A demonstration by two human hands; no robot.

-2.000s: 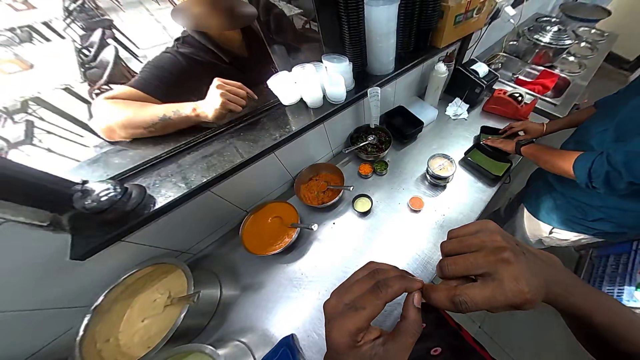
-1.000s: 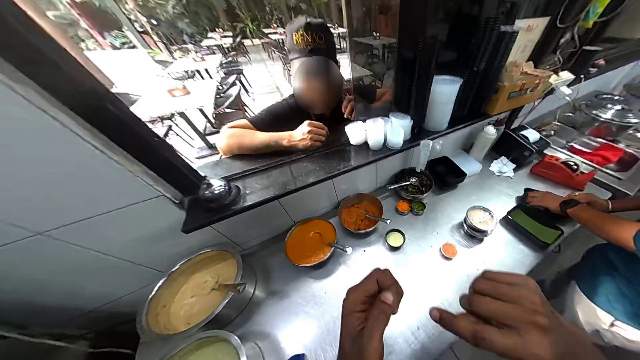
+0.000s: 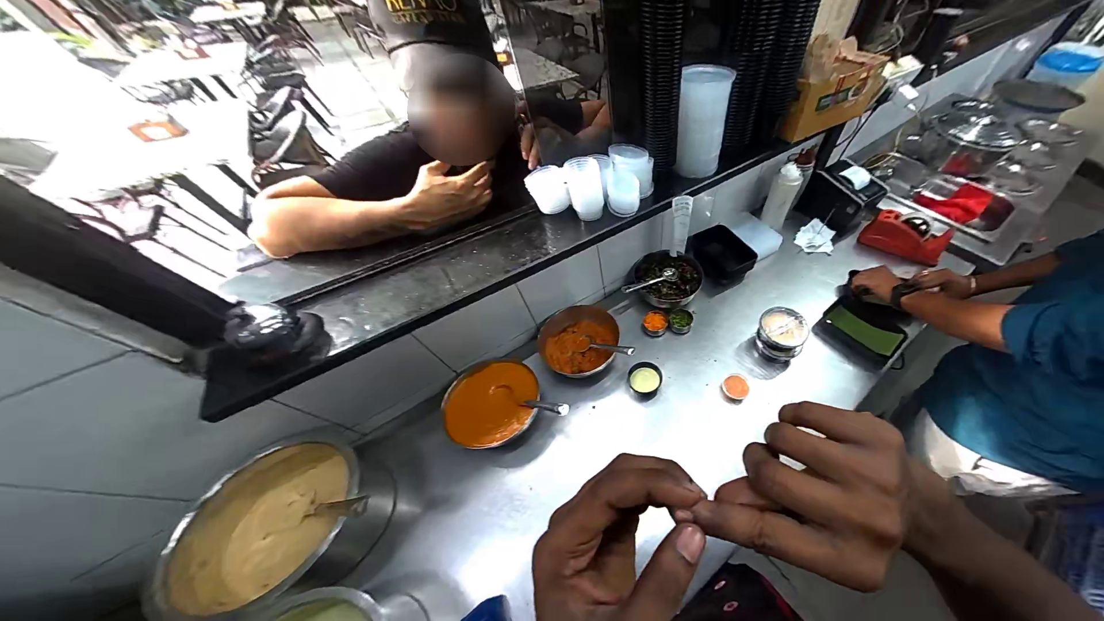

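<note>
Low in the head view, my left hand (image 3: 617, 535) has its thumb and forefinger curled close together, meeting the fingertips of my right hand (image 3: 815, 496). I see no object between them. Both hands are above the near edge of the steel counter (image 3: 448, 509). Beyond them stand a small cup of orange-red powder or sauce (image 3: 735, 387) and a small black cup of pale green sauce (image 3: 645, 379). Farther left are a steel bowl of orange sauce (image 3: 490, 405) and a steel bowl of chunky orange-red food (image 3: 569, 345), each with a spoon.
A large pot of creamy batter (image 3: 259, 535) stands at lower left. Plastic cups (image 3: 585, 185) line the dark ledge (image 3: 448, 276), where a person leans. At right a co-worker's hands rest by a black device with a green pad (image 3: 867, 328). Stacked steel bowls (image 3: 781, 332) stand nearer.
My hands were apart one second ago and now touch at the fingertips. The person at the ledge has raised a hand to the chin. The view has swung.
</note>
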